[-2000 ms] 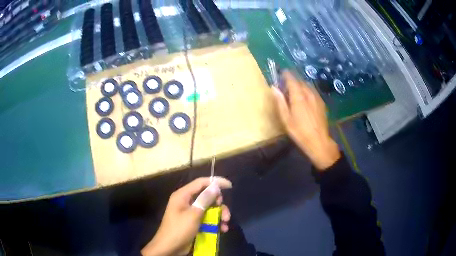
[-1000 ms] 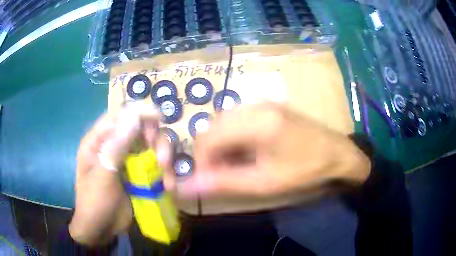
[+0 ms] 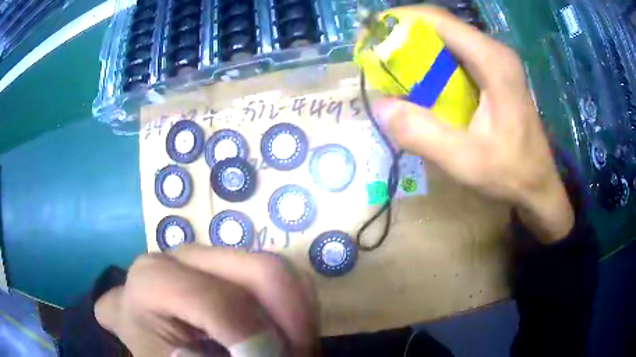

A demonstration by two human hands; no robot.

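Observation:
Several round black parts with silvery centres (image 3: 284,146) lie flat on the brown cardboard sheet (image 3: 432,258); one overlaps another. My right hand (image 3: 481,132), upper right, is closed around the thick yellow grip with a blue band (image 3: 411,59), held above the sheet. No metal shaft shows clearly. A thin black cord (image 3: 394,174) hangs from the grip's left end and loops on the sheet. My left hand (image 3: 216,300) is at the bottom centre, fingers curled, a white band on one finger. Its fingertips are partly cut off, so whether it holds anything is unclear.
A clear tray with rows of black parts (image 3: 209,70) stands beyond the cardboard. A white label with a green mark (image 3: 415,178) lies on the sheet. More clear trays with parts (image 3: 593,90) are at the right on the green mat (image 3: 63,202).
The yellow grip has passed from my left hand to my right hand, which has moved up and right. My left hand has moved down toward the near edge. The view is closer to the parts.

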